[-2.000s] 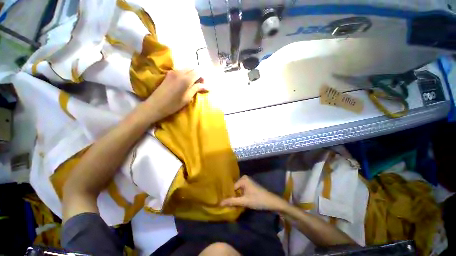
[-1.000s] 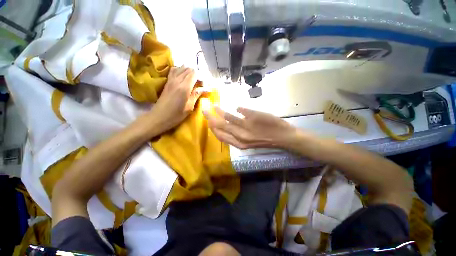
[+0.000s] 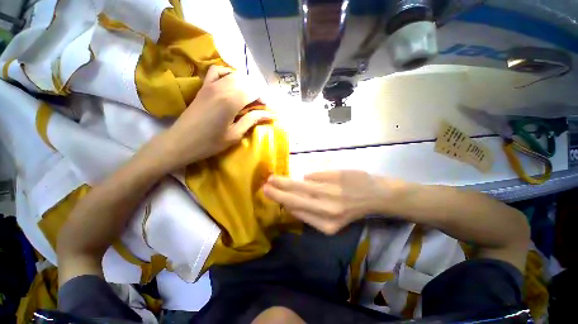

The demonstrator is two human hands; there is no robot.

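Observation:
The mustard-yellow fabric panel (image 3: pixel 231 183) lies over the table edge and hangs to my lap, joined to white panels (image 3: pixel 180 218) on the left. My left hand (image 3: pixel 222 114) grips the yellow cloth just left of the needle area, fingers curled on it. My right hand (image 3: pixel 329 199) is at the panel's right edge, with thumb and fingertips closed on the yellow edge. The sewing machine's presser foot area (image 3: pixel 290 82) is partly lost in lamp glare, above and right of my left fingertips.
A tan printed card (image 3: pixel 463 147) lies on the table right of the needle. Snips with green and yellow-orange handles (image 3: pixel 529 166) lie beside it. The white machine head (image 3: pixel 475 38) spans the top right. White and yellow garment pieces (image 3: pixel 396 259) are below the table at right.
My right hand has come up from the panel's lower edge, passed near the needle, and now sits lower on its right edge. My left hand stays on the cloth. The camera view has moved closer.

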